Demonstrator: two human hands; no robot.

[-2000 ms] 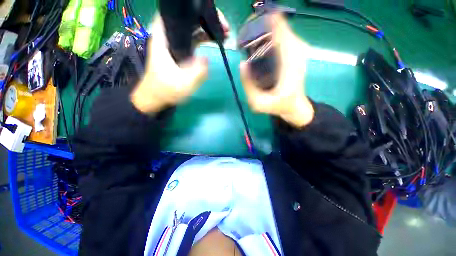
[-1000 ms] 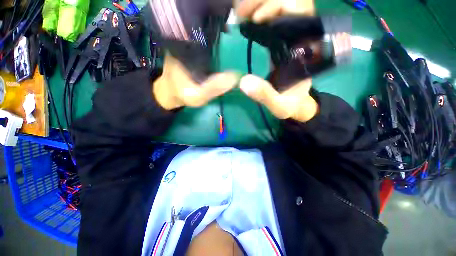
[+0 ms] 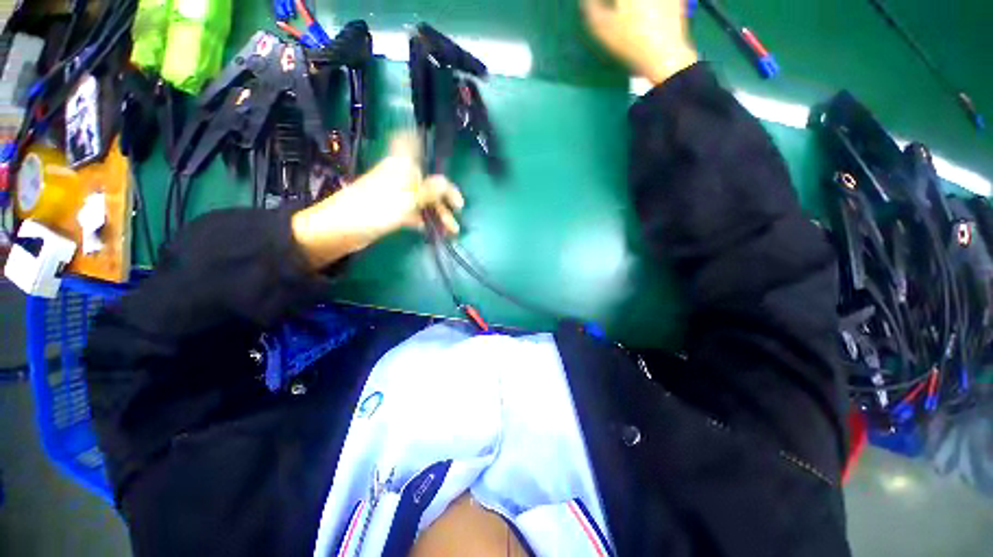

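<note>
My left hand (image 3: 381, 207) is closed around the black cable leads below a battery clamp (image 3: 444, 98), whose handles point away from me above the green mat. The leads hang toward me, with a red-tipped terminal end (image 3: 475, 318) near the bench's front edge. My right hand (image 3: 645, 33) is at the top edge, partly cut off, beside a lead with a red and blue terminal end (image 3: 759, 52). I cannot tell whether it grips anything. Several clamps lie fanned out in a group (image 3: 261, 98) at the left.
A large pile of clamp leads (image 3: 893, 261) lies at the right. At the left are a bright green packet (image 3: 183, 41), an orange-brown board (image 3: 112, 239) with a yellow roll (image 3: 41, 185) and small white box (image 3: 39, 259), and a blue basket (image 3: 65, 370) below.
The clamps held up before me are no longer there; my left hand is lower with leads in its grasp. My right hand has moved away to the top edge.
</note>
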